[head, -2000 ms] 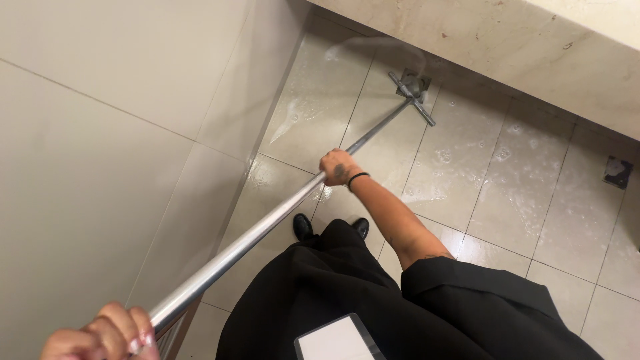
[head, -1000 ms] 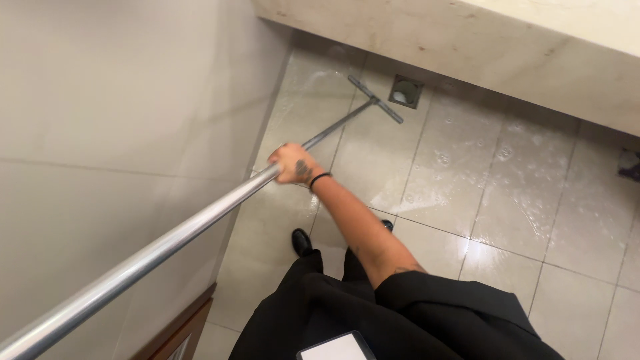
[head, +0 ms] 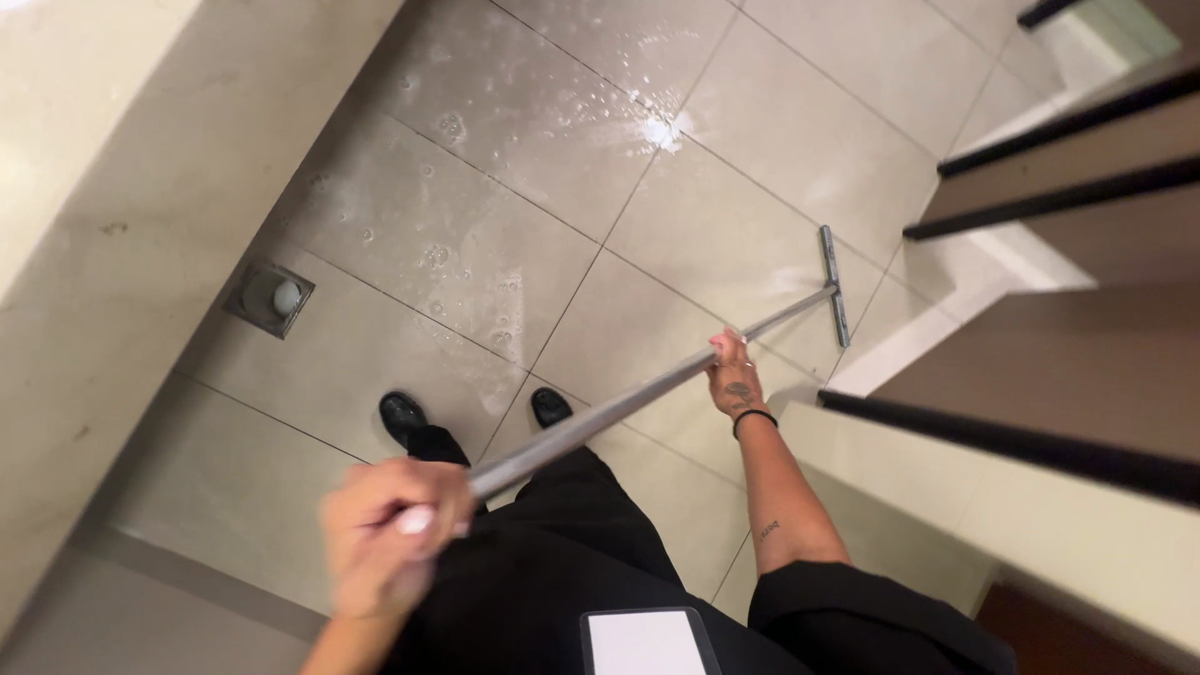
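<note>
My left hand (head: pixel 398 525), slightly blurred, is closed around the upper end of a floor squeegee's metal pole (head: pixel 591 419). Farther down the same pole, my right hand (head: pixel 736 375) grips it; a black band circles that wrist. The squeegee head (head: pixel 833 286) lies on the tiled floor at the right, near the base of the partitions. Suds and water (head: pixel 469 253) cover floor tiles at the upper left and middle. A square floor drain (head: pixel 270 298) with a round pale object inside it sits beside the stone counter.
A stone counter (head: pixel 178 141) runs along the left. Dark-edged stall partitions (head: pixel 1012 436) and a pale raised base stand at the right. My black shoes (head: pixel 401 417) are on the tiles below the suds. A pale card in a dark-edged holder (head: pixel 647 642) hangs at my front.
The squeegee head has moved from beside the drain to the floor by the partitions. My left hand, out of view one second ago, shows again on the pole. The view has turned strongly.
</note>
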